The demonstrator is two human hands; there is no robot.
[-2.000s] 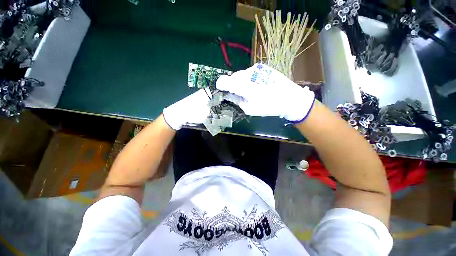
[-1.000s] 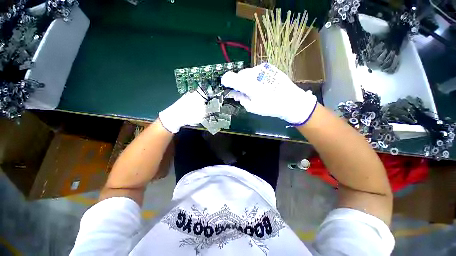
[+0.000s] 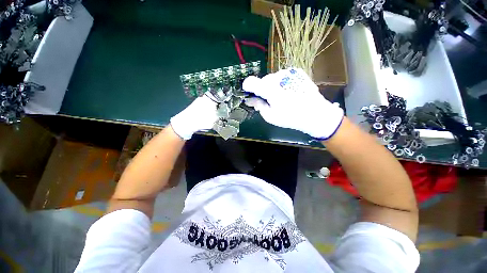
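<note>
A green PCB strip [image 3: 216,79] with a row of bright pads is held out over the bench, slanting up to the right. My left hand [image 3: 196,116], in a white glove, holds the strip's lower edge and a fanned bunch of grey-green single boards [image 3: 229,118] that hangs below it. My right hand [image 3: 296,101], in a white glove, is closed at the right end of the bunch and strip, thumb and fingers together. Its fingertips are partly hidden, so I cannot tell exactly which piece they grip.
Red-handled cutters [image 3: 240,50] lie on the green mat [image 3: 133,69]. Behind my right hand, a cardboard box [image 3: 332,61] holds upright cream strips [image 3: 301,37]. White foam trays with wired assemblies stand at left [image 3: 67,58] and right [image 3: 360,66]. Brown cartons [image 3: 75,173] sit below the bench.
Compared with two seconds ago, much more of the green strip shows, extending further left. My right hand has shifted slightly right. The single boards in my left hand are fanned differently.
</note>
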